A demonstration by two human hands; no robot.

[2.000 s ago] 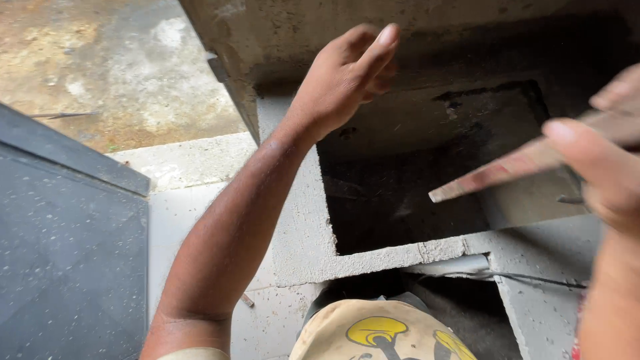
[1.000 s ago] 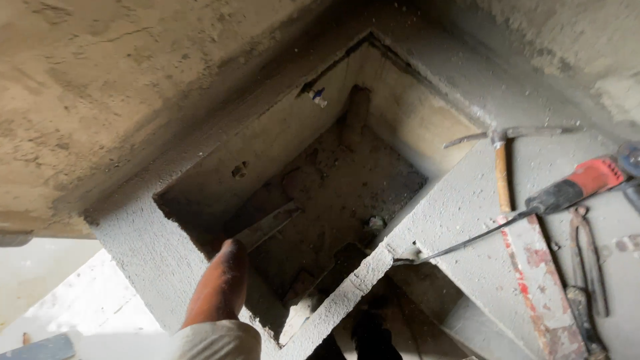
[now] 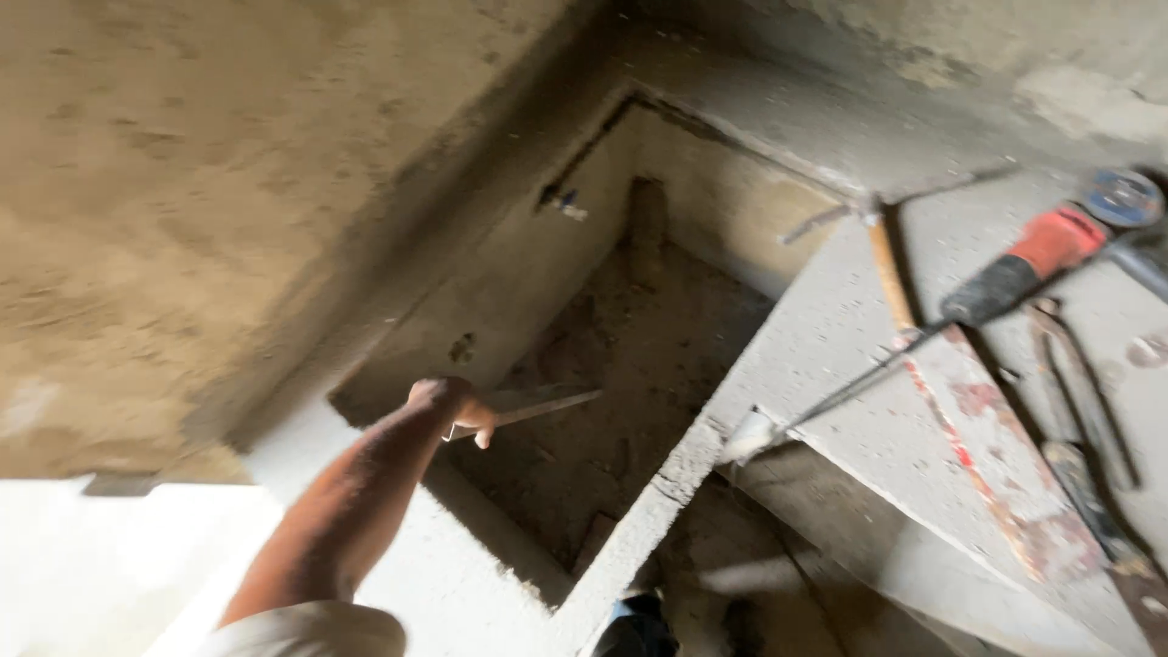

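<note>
My left hand (image 3: 456, 411) reaches from the lower left over a rectangular opening in a concrete slab and grips a thin, flat, straight-edged strip (image 3: 552, 404). The strip points right across the dark pit (image 3: 630, 365); its material is unclear. Loose dirt covers the pit's floor. My right hand is out of view.
On the slab (image 3: 821, 365) at right lie a wooden-handled pick hammer (image 3: 890, 265), a red and black angle grinder (image 3: 1031, 260) with its cord, a stained board (image 3: 1013, 456) and pincers (image 3: 1068, 365). A rough wall (image 3: 182, 182) stands left. A second opening (image 3: 776, 566) is below.
The view has swung strongly, bringing the tools on the slab into view. My right hand, seen earlier with a long bar, has left the view. My left hand, empty at first, now grips the strip.
</note>
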